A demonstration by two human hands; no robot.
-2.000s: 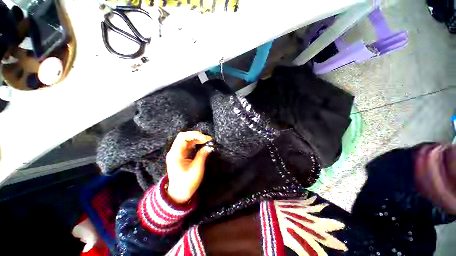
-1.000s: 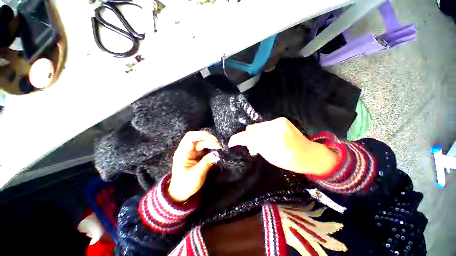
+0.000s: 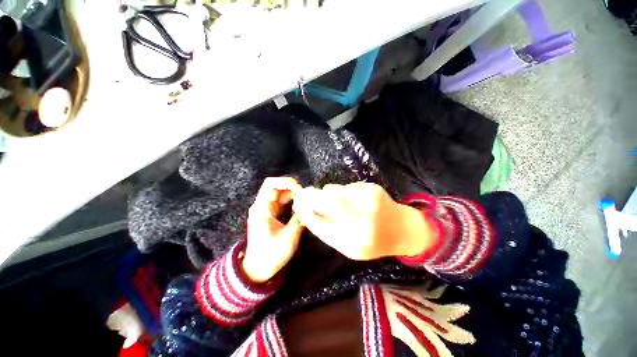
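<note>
The charcoal flecked garment (image 3: 230,157) lies bunched on my lap against the table's edge. A beaded trim (image 3: 356,152) with white glints runs along part of it. My left hand (image 3: 271,233) pinches the garment's dark edge between thumb and fingers. My right hand (image 3: 360,219) is against it, its fingertips closed together at the same spot and meeting the left fingertips. No needle or thread can be made out. The cloth between the fingertips is mostly hidden by the hands.
On the white table (image 3: 209,87) are black-handled scissors (image 3: 155,45) and a round tray (image 3: 82,77) with a pale round object. Black cloth (image 3: 436,136) hangs at the right. A lilac stool (image 3: 506,63) and a light blue one (image 3: 356,77) stand beyond the table's edge.
My right hand was far out to the right, came in to the garment, and now sits slightly further left and lower, against my left hand. My left hand has stayed nearly in place.
</note>
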